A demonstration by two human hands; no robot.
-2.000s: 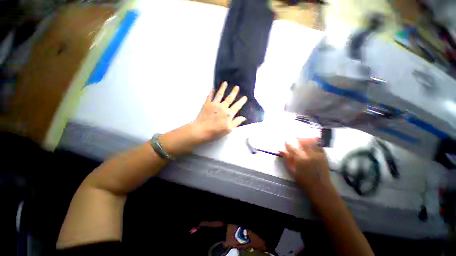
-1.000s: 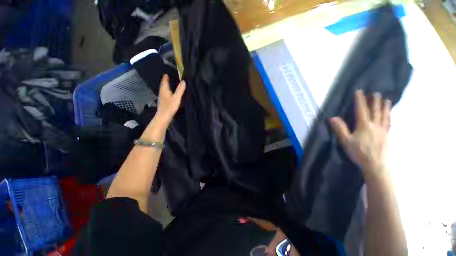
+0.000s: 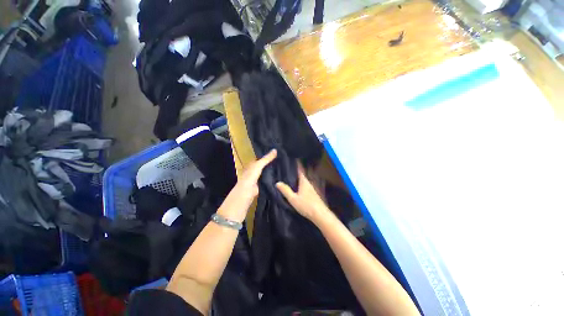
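A long pile of black cloth pieces (image 3: 272, 111) hangs beside the left edge of the white tabletop, over a tan board (image 3: 238, 133). My left hand (image 3: 255, 174) is at the left side of the pile, thumb on top and its other fingers hidden by cloth. My right hand (image 3: 302, 194) is at the right side of the same pile, thumb towards my left hand, fingers partly sunk in the cloth. Both hands grip the bunched cloth between them. My hands are close together but do not touch.
White tabletop (image 3: 396, 160) with blue tape (image 3: 454, 86) lies right, a worn wooden surface (image 3: 371, 52) behind it. A blue crate (image 3: 117, 179) with black and white pieces stands left. More dark cloth (image 3: 192, 31), grey strips (image 3: 37, 154) and a small blue crate (image 3: 49, 299) lie around.
The view has turned left, from the machine to the crates. My right hand has moved off the tabletop to the pile, and the black piece no longer lies on the tabletop. My left hand has come nearer.
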